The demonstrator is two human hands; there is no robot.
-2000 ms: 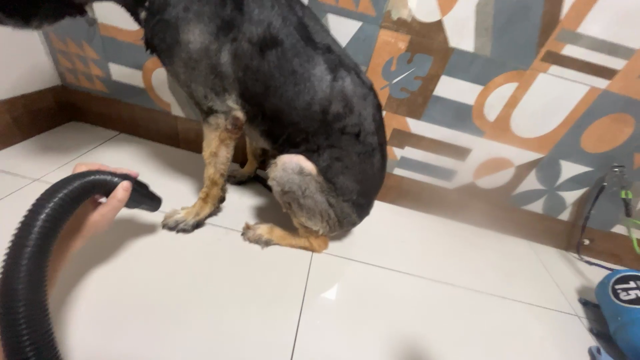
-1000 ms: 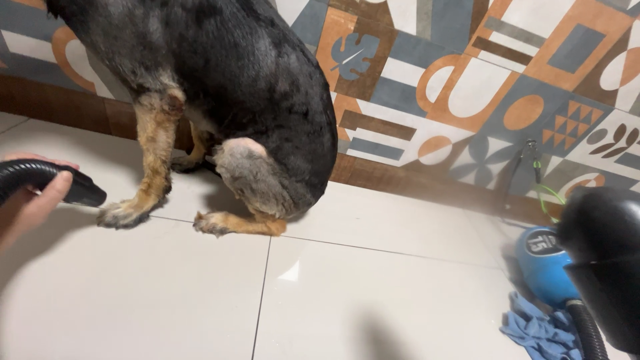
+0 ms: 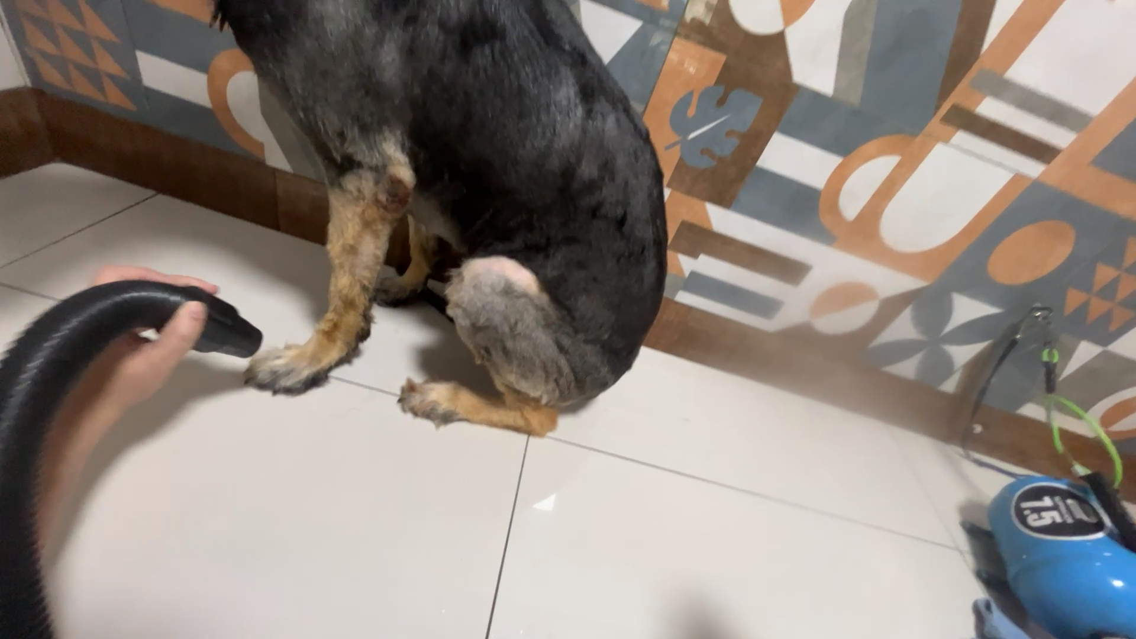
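At the left, my left hand grips the black nozzle of a ribbed black hose. The nozzle's tip points right and sits just beside the front paw of a dog. The dog sits on the tiled floor, with a black back, tan legs and a grey patch of short fur on its thigh. Its head is out of the frame. A hind paw rests flat on the floor. My right hand is not in view.
Behind the dog runs a patterned tile wall with a brown skirting. At the lower right stands a blue pet dryer body, with part of a blue cloth beside it. A green cord hangs from a metal fitting on the wall.
A dark, blurred object at the right, in view one second ago, is gone from the frame. The nozzle stays near the front paw. The view has swung left since one second ago.
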